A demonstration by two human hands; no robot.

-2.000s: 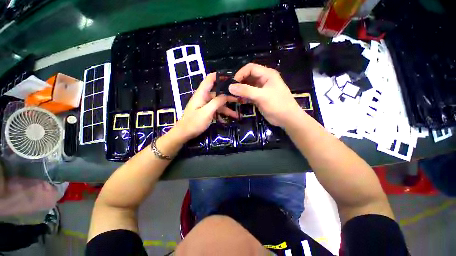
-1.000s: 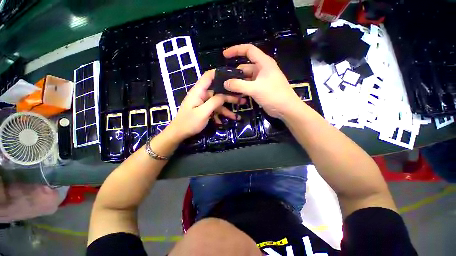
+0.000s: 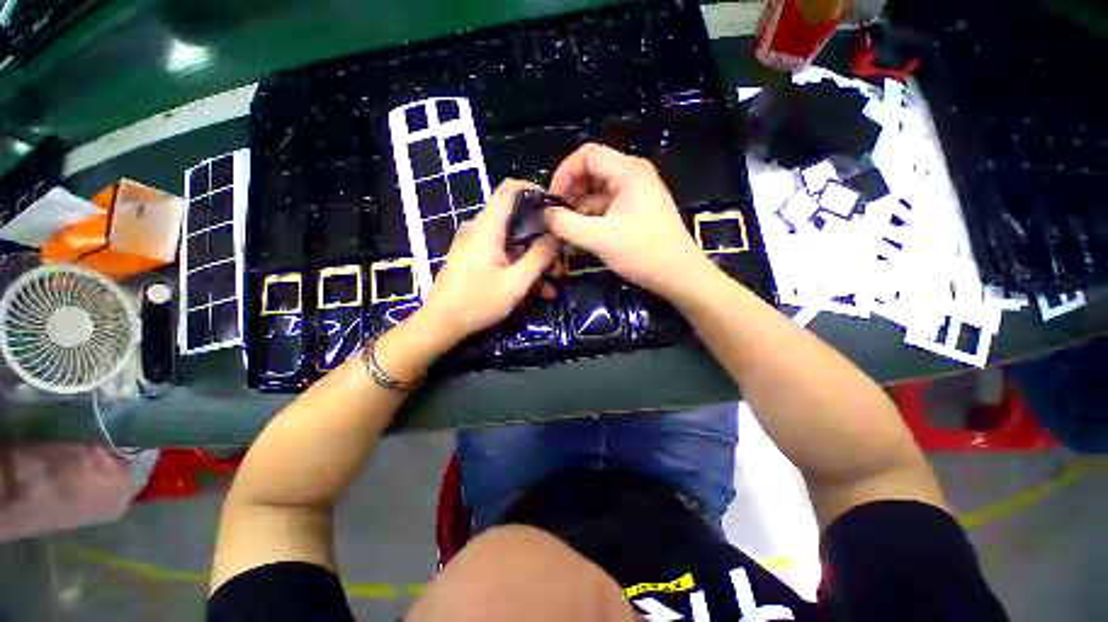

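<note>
A small black housing (image 3: 530,219) is held above the tray, between my two hands. My left hand (image 3: 484,270) grips it from the left side. My right hand (image 3: 622,221) has its thumb and fingertips at the housing's right edge; whether it holds anything else is hidden. The glossy black blister tray (image 3: 328,134) lies below, with pale gold rectangular frames (image 3: 340,287) in its front row. A white adhesive sheet (image 3: 440,182) lies on the tray left of my hands, its lower end partly behind my left hand.
A spare adhesive sheet (image 3: 214,253) lies left of the tray. Beyond are a white desk fan (image 3: 68,326), a dark oblong object (image 3: 157,334) and an orange and white box (image 3: 128,228). Spent backing sheets (image 3: 893,249) and a dark heap (image 3: 814,122) lie right; a red-amber bottle (image 3: 796,30) stands behind.
The housing is tilted differently and more of its shiny surface shows. My right fingers have come lower and more bent beside it. The camera view has shifted slightly.
</note>
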